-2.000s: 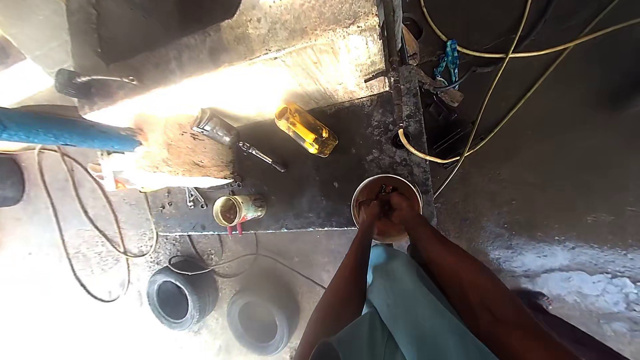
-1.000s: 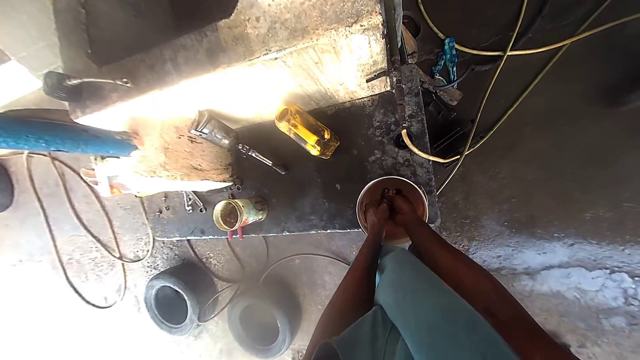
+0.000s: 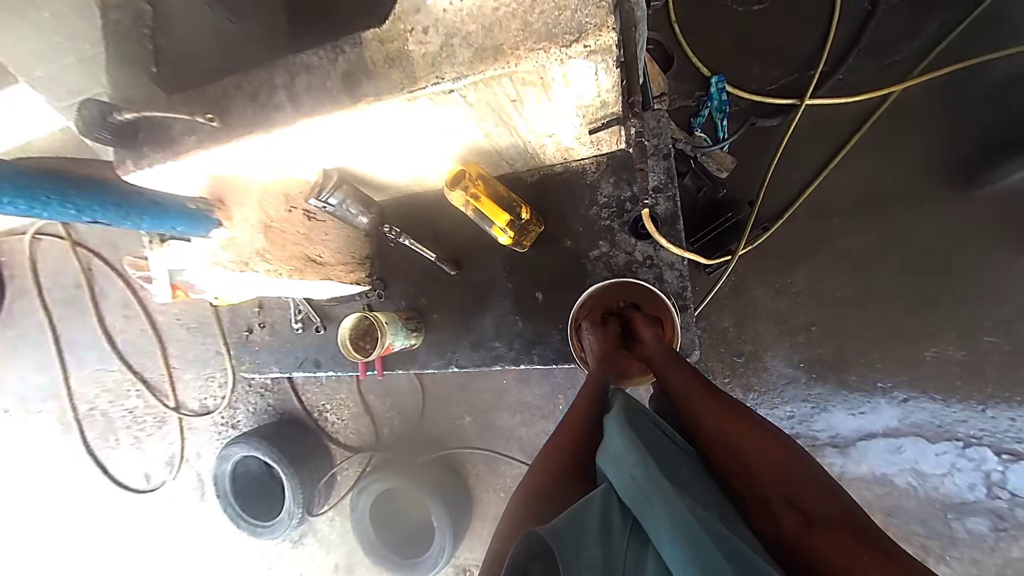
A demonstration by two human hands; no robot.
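Both of my hands are together inside a round, white-rimmed bucket (image 3: 574,324) at the right front corner of the dark workbench (image 3: 512,312). My left hand (image 3: 602,340) and my right hand (image 3: 645,332) meet around something small and dark, too hidden to name. Brownish contents show around them in the bucket. Up and left of the bucket, a yellow plastic bottle (image 3: 494,206) lies on its side. A ratchet-like metal tool (image 3: 420,250) lies further left, beside a dark cylindrical container (image 3: 344,198). An opened tin can (image 3: 380,336) is near the front edge.
Several wrenches (image 3: 304,315) lie left of the tin. A blue pipe (image 3: 104,196) reaches in from the left. A yellow hose (image 3: 696,258) runs off the bench's right end. Two tires (image 3: 272,478) and loose cables are on the floor in front. A blue cloth (image 3: 712,112) hangs at the upper right.
Both hands stay together in the bucket, with only small shifts of the fingers. The bottle, tin and tools keep their places on the bench.
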